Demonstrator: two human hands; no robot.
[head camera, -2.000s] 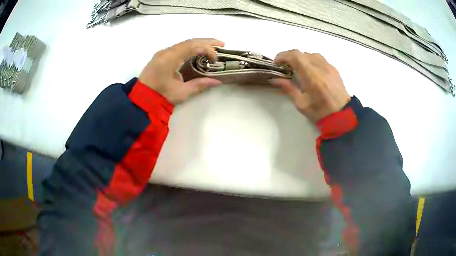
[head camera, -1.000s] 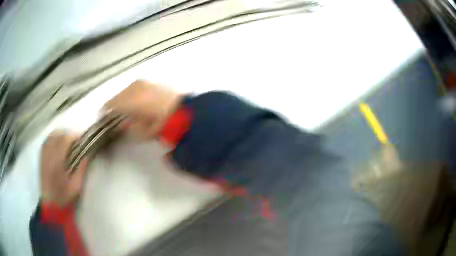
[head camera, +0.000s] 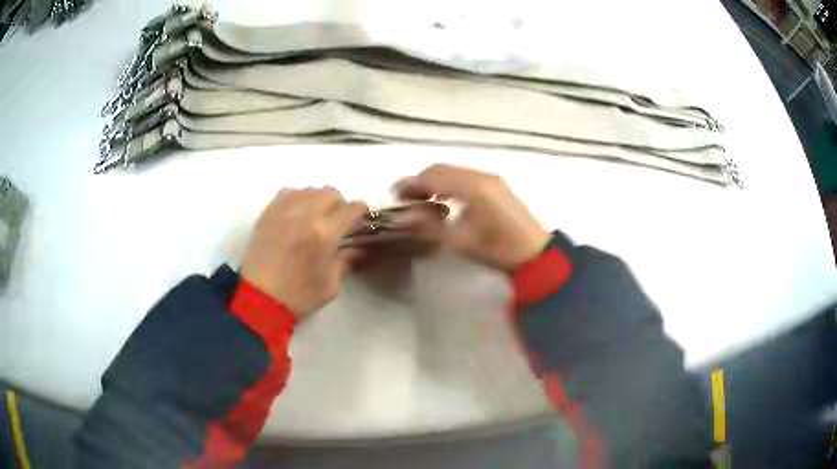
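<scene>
A folded strap bundle (head camera: 395, 220) is held between my two hands above the white table (head camera: 367, 366). My left hand (head camera: 307, 240) grips its left end, and my right hand (head camera: 473, 212) is around its right end. The bundle shows stacked beige layers and small silver metal parts near my left fingers. Motion blur and my fingers hide much of it; I cannot tell whether a band is around it.
Several long beige straps (head camera: 404, 96) lie side by side beyond my hands, silver hooks clustered at their left ends. A clear plastic bag (head camera: 477, 37) lies behind them. More hooks and straps (head camera: 46, 14) are at the far left corner. Finished bundles (head camera: 9, 229) show at the left edge.
The view swung aside and came back, blurred in between. My hands are now closer together on the bundle, which shows less of its length than two seconds ago.
</scene>
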